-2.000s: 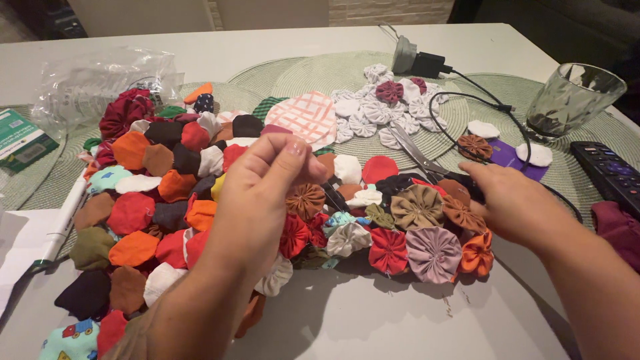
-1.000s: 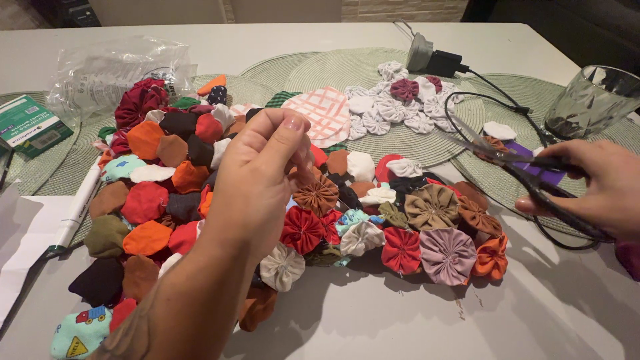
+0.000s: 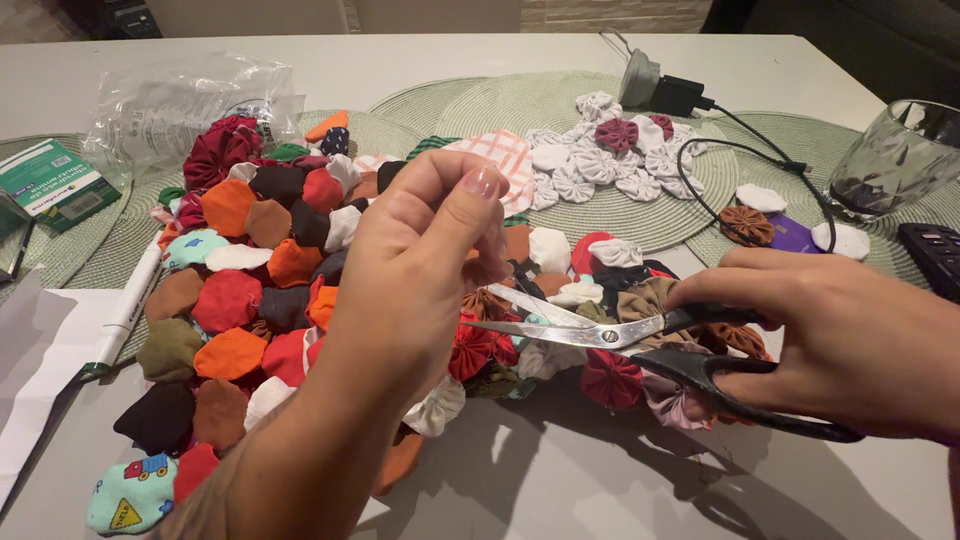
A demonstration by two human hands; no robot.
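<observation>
My left hand [image 3: 442, 247] is raised over the joined gathered-fabric yo-yos [image 3: 232, 296], thumb and forefinger pinched together; a thin thread seems to run down from it, but what the fingertips hold is too small to tell. My right hand [image 3: 817, 330] holds black-handled metal scissors [image 3: 611, 335] by their loops. The scissors' blades are apart, pointing left just below my left fingers. Red, brown, white and mauve yo-yos lie under and below the blades.
White and maroon yo-yos [image 3: 596, 169] lie on a woven green placemat [image 3: 480, 112]. Around them are a charger with black cable [image 3: 675, 96], a tilted glass [image 3: 889, 161], a remote control [image 3: 934, 255], a plastic bag [image 3: 195, 105], a green box [image 3: 60, 184] and a white marker [image 3: 131, 307].
My right hand first let the scissors be seen over the yo-yos, then at the right by the cable; now they are back left, blades apart beside my left hand. My left hand stays pinched.
</observation>
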